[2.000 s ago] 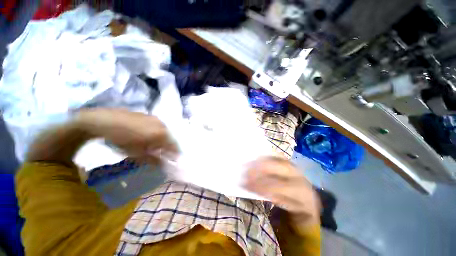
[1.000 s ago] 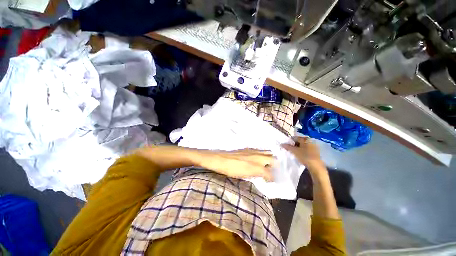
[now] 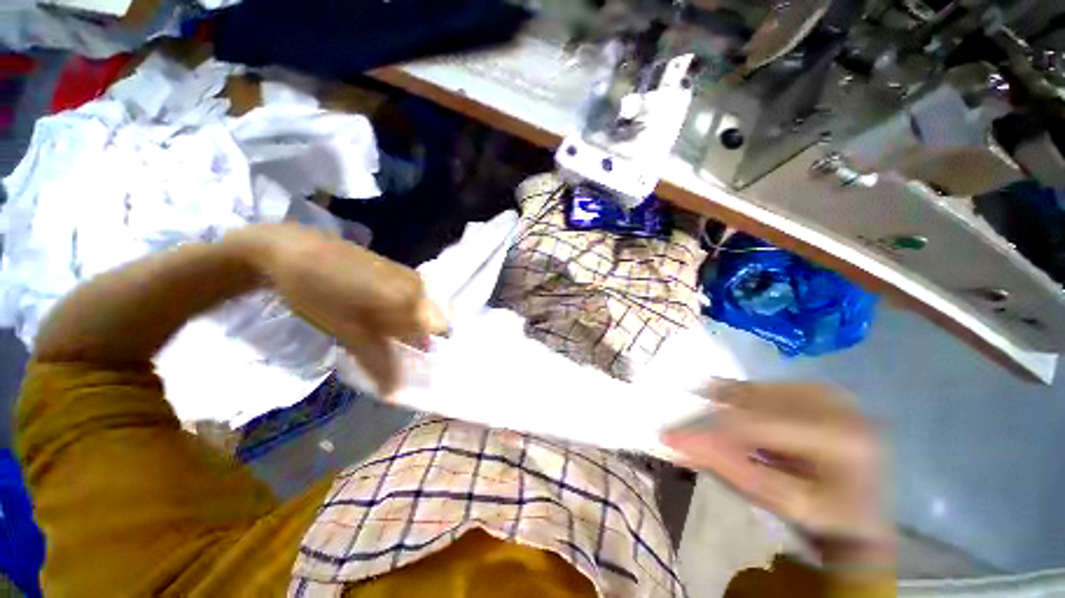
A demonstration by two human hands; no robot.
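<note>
A white garment piece (image 3: 549, 380) is stretched as a strip across my lap, with a loose part hanging toward the machine. My left hand (image 3: 356, 306) grips its left end, fingers pointing down. My right hand (image 3: 794, 450) is blurred and grips its right end. The checked apron (image 3: 467, 496) shows below the strip and beyond it. The cloth is clear of the sewing machine's white plate (image 3: 619, 164).
A large crumpled white pile (image 3: 129, 199) lies at the left. The machine table's brown edge (image 3: 818, 245) runs diagonally from upper centre to the right. A blue plastic bag (image 3: 788, 304) is below it. Dark navy cloth (image 3: 362, 35) lies at the top.
My hands were close together at the right end of the cloth one second ago. My left hand has moved left and my right hand right and down, and the cloth is now stretched between them.
</note>
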